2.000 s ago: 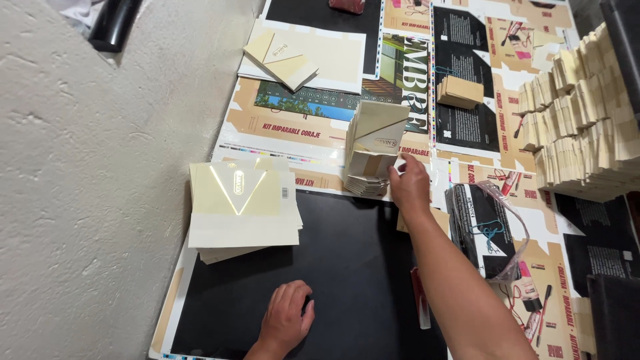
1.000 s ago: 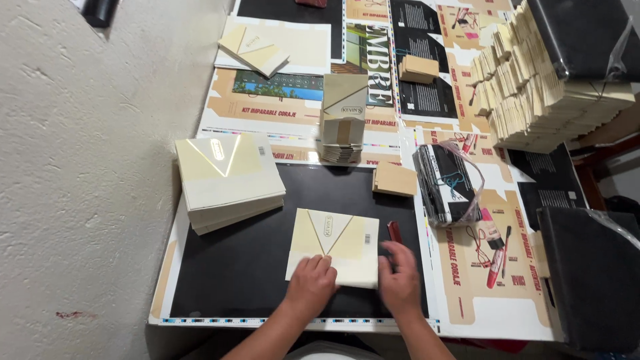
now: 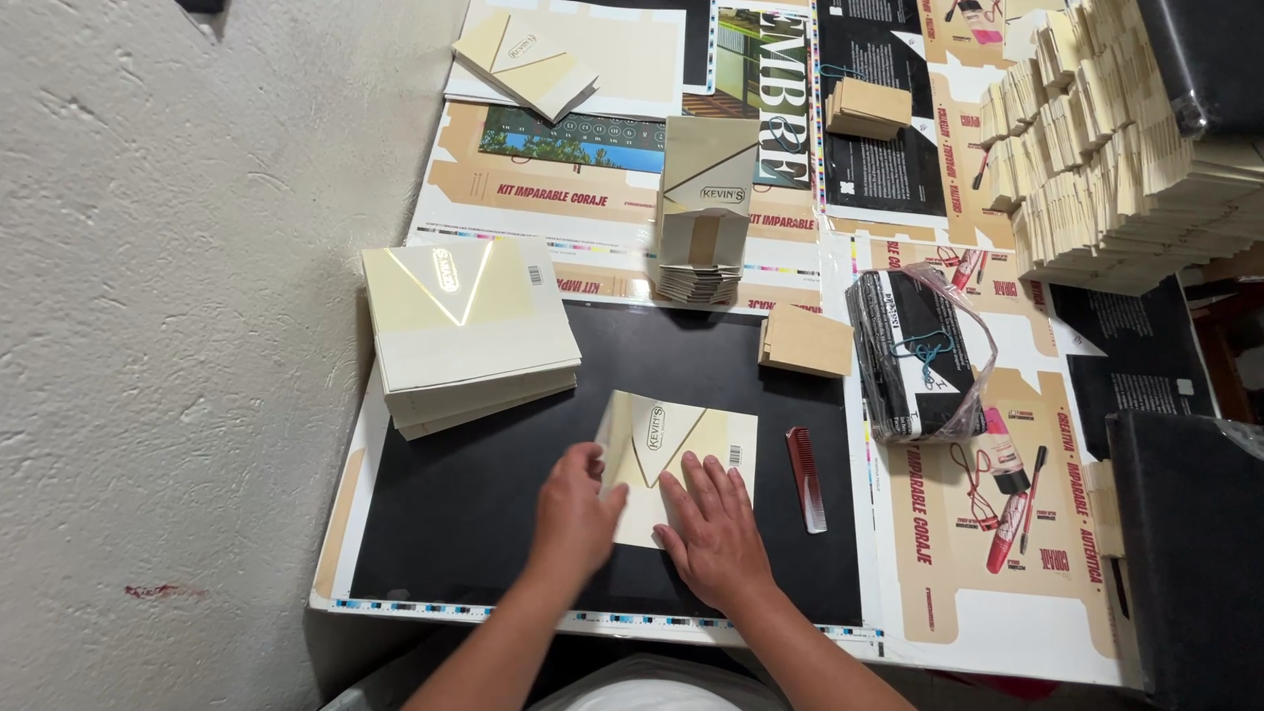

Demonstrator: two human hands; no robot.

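Observation:
A cream printed paper sheet (image 3: 642, 513) with a V-shaped design lies on the black work surface (image 3: 464, 523). My left hand (image 3: 583, 504) holds its left edge between thumb and fingers, and that edge is lifted and bent up. My right hand (image 3: 716, 538) rests flat on the sheet with spread fingers. A red comb (image 3: 806, 479) lies to the right of the sheet. Behind and left sits a stack of unfolded cream sheets (image 3: 474, 336). A pile of folded cream pieces (image 3: 706, 237) stands behind the sheet, and small tan cards (image 3: 805, 341) lie at the back right.
A rough white wall (image 3: 197, 326) borders the left side. Farther right are a plastic-wrapped black bundle (image 3: 918, 355), more tan cards (image 3: 869, 107) and a large heap of folded cream pieces (image 3: 1106, 168). A folded cream piece (image 3: 528, 64) lies at the far left. A black box-like object (image 3: 1195, 553) stands at right.
Two seconds ago my right hand was at the folded pile; a second ago both hands were at the sheet's lower part. Now my left hand has raised the sheet's left edge.

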